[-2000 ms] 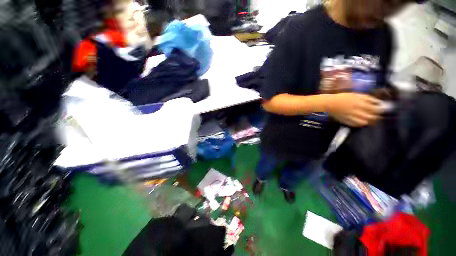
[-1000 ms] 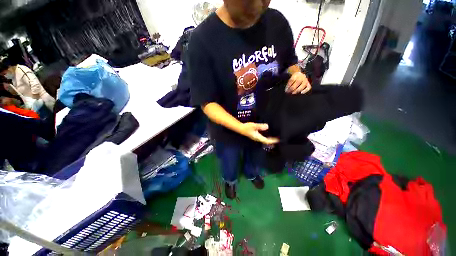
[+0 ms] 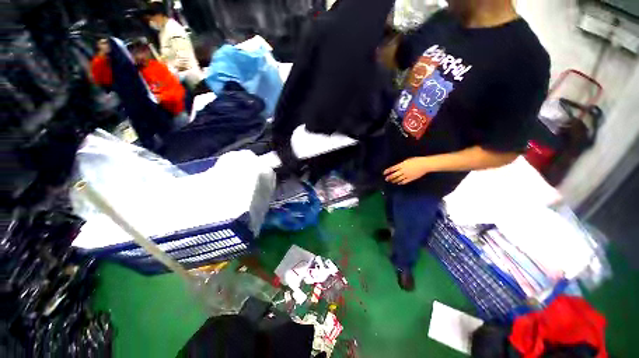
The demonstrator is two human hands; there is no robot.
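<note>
A black garment hangs from the raised hand of a person in a black T-shirt, who stands in front of me. That person's other hand is empty at the waist. Another black cloth bundle lies at the bottom edge of the picture, close to me; what holds it cannot be seen. Neither of my hands is in view. A dark navy garment lies on the white table beside a light blue sack.
A navy crate with white sheets and a leaning pole is at left. Another crate and a red bundle are at right. Scraps litter the green floor. Two people are behind, upper left.
The person has raised the black garment from waist height toward the table side, and one hand has let go of it. The view has swung left since one second ago.
</note>
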